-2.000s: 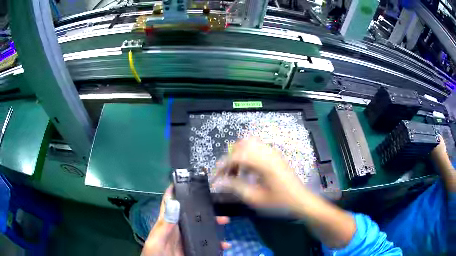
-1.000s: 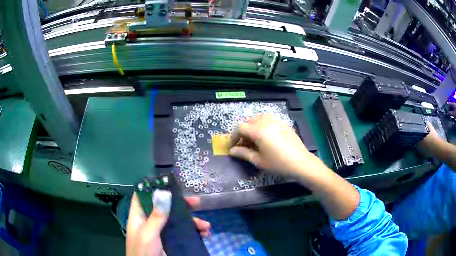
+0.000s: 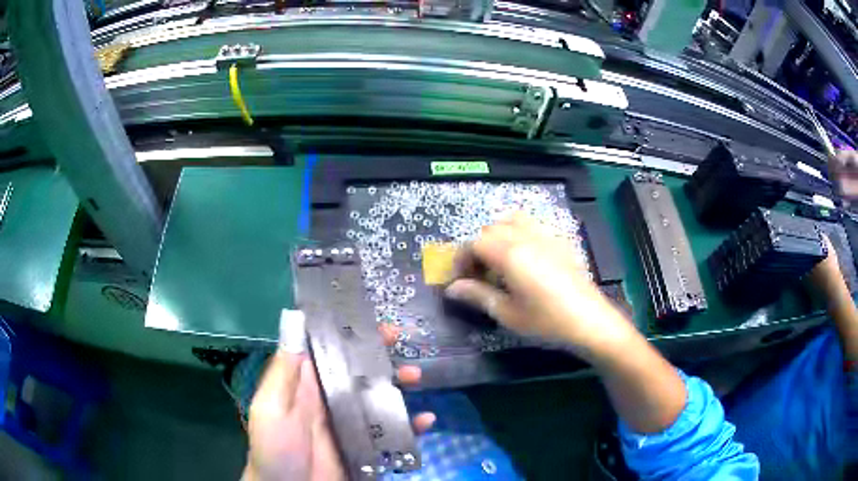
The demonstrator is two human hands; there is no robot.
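My left hand [image 3: 296, 404] holds a long dark plate [image 3: 356, 376] upright along its length, with small silver fittings at both ends and a whitish cover on the thumb. My right hand [image 3: 532, 282] is over the black parts tray [image 3: 325, 193], its thumb and fingertips close together beside a yellow card [image 3: 437, 264]. Whether its fingertips pinch anything is hidden. Many small silver nuts [image 3: 414, 202] lie loose in the tray around the card.
Long plates [image 3: 663, 244] and two stacks of black plates [image 3: 767, 252] stand on the green bench right of the tray. Another person's hand [image 3: 828, 268] touches the nearer stack. Conveyor rails [image 3: 376, 94] run behind. A grey post [image 3: 85, 141] rises at left.
The plate in my left hand has turned from dark edge-on to show its broad silvery face. My right hand stays low over the tray near the yellow card. The machine carriage on the rails has left view.
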